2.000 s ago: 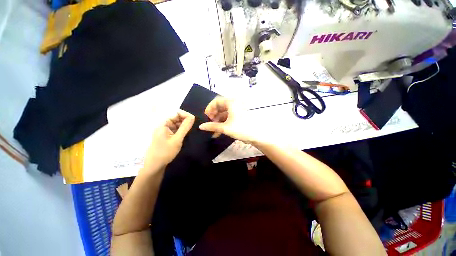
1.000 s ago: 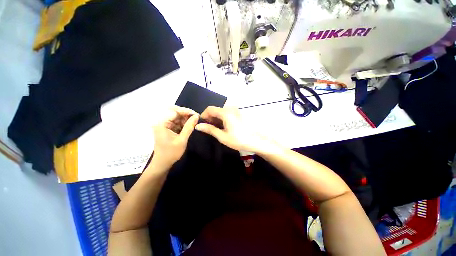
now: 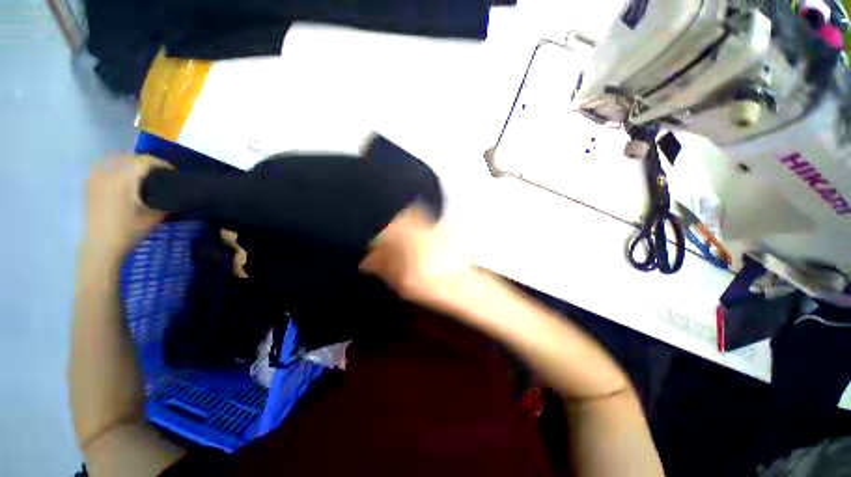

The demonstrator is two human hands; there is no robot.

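Note:
A large black cloth (image 3: 299,191) stretches between my two hands, over the table's front edge and the blue basket. My left hand (image 3: 126,196), blurred, holds its left end out at the far left. My right hand (image 3: 408,253), also blurred, grips its lower edge near the middle. A small black corner (image 3: 397,163) sticks up from the cloth above my right hand; whether it is a separate piece I cannot tell. Part of the cloth hangs down and merges with the dark clothing.
The white table (image 3: 448,102) carries black scissors (image 3: 661,224), an orange and blue tool (image 3: 709,244) and the sewing machine (image 3: 737,84) at right. Black panels (image 3: 373,14) lie at the back. A blue basket (image 3: 210,401) stands below left. A red-edged black piece (image 3: 756,320) hangs at right.
The view has turned left and down. My hands, together at the cloth before, are now wide apart with the cloth spread between them. My left hand has moved far left, off the table.

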